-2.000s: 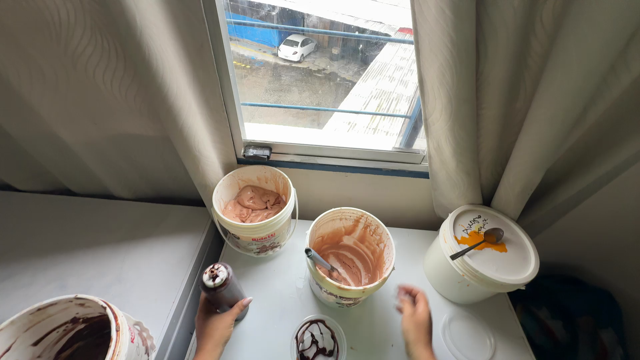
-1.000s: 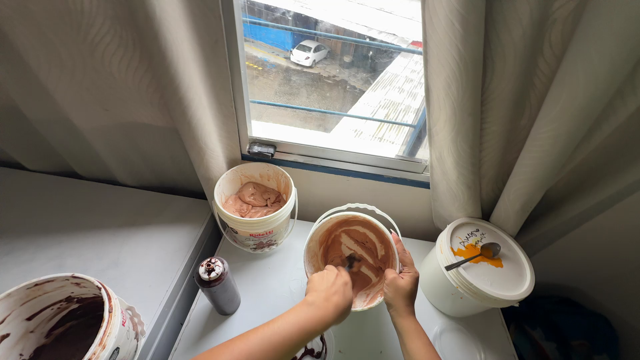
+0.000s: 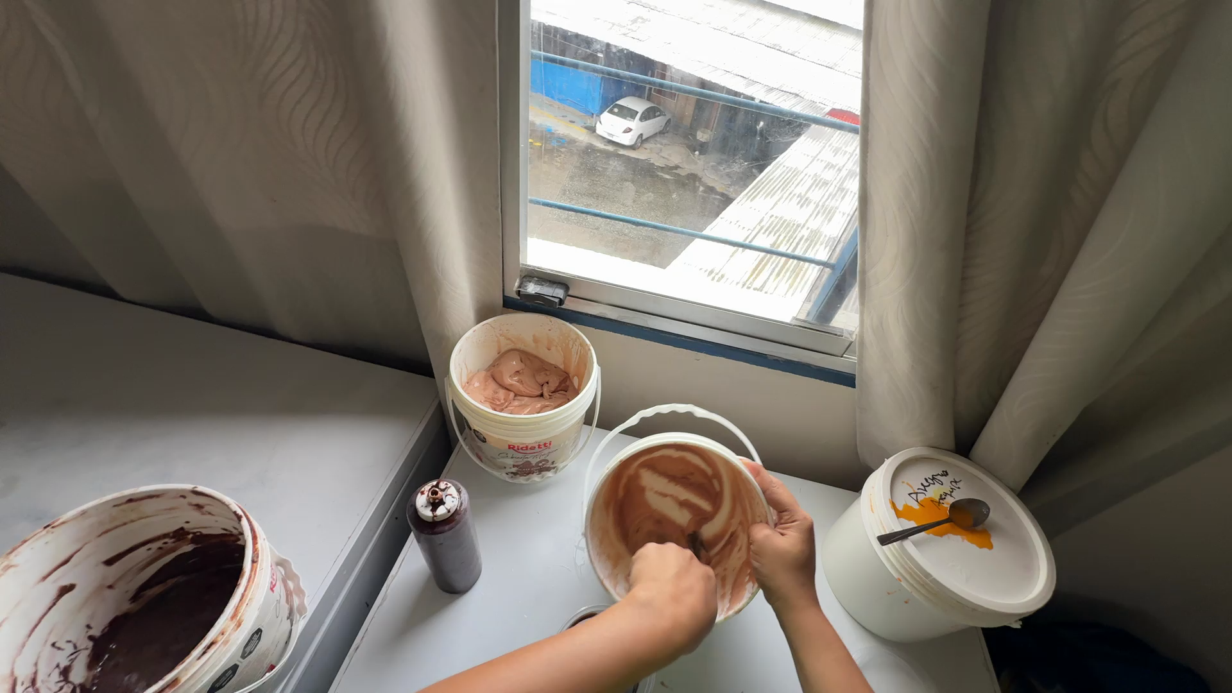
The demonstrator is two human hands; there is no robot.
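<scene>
My left hand (image 3: 674, 592) is closed on a utensil (image 3: 698, 546), probably a spoon, inside a white plastic bucket (image 3: 599, 525) smeared with light brown cream. Its lower end is unclear in the cream. My right hand (image 3: 782, 539) grips the right side of the bucket's rim, and the bucket tilts toward me with its handle raised behind. To the left stands a squeeze bottle (image 3: 449, 549) of dark brown sauce with a smeared white top. A round container (image 3: 585, 614) is mostly hidden under my left forearm.
Behind the bottle stands a bucket (image 3: 525, 438) of light brown cream. A larger bucket (image 3: 260, 626) with dark chocolate is at lower left. At right, a metal spoon (image 3: 967, 513) lies over an orange smear on a lidded white bucket (image 3: 866, 577). A window (image 3: 693, 192) and curtains (image 3: 914, 241) are behind.
My left hand has let go of the squeeze bottle, which now stands on the table, and taken the utensil in the middle bucket. My right hand has taken the bucket's rim, and the bucket is now tilted.
</scene>
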